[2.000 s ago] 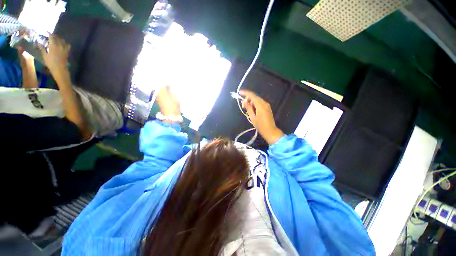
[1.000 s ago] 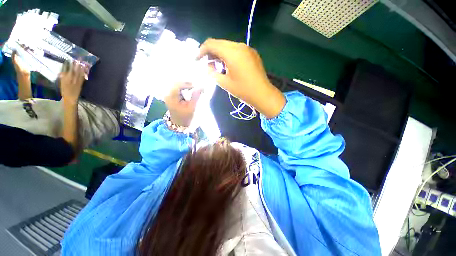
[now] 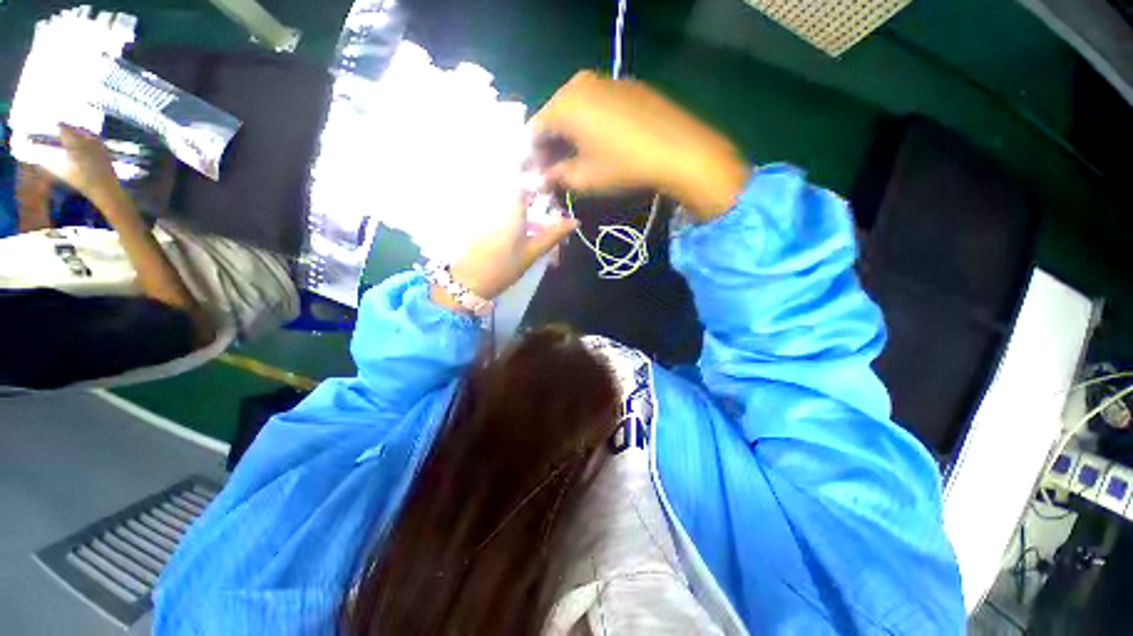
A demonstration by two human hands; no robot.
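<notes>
My left hand (image 3: 500, 251) has thumb and fingers apart at the lower right edge of a glaring white stack (image 3: 416, 155); what its fingertips hold is lost in the glare. My right hand (image 3: 609, 134) is bent over the stack's right edge, just above my left hand, blurred, with curled fingers; I cannot tell what is in them. A thin white charging cable (image 3: 618, 249) lies loosely coiled below my right hand and also runs up past it to the top edge. A shiny clear blister tray (image 3: 333, 255) lies along the stack's left side.
A co-worker's hand (image 3: 87, 162) is at another glaring stack at far left. Black trays (image 3: 932, 286) lie to the right, beside a white panel (image 3: 1025, 398) and a power strip (image 3: 1100, 485). A perforated board (image 3: 839, 19) is at the top.
My right hand moved from the cable at right to the stack, then slightly up and right. My left hand moved right and now opens wider. The cable coil lies below my right hand.
</notes>
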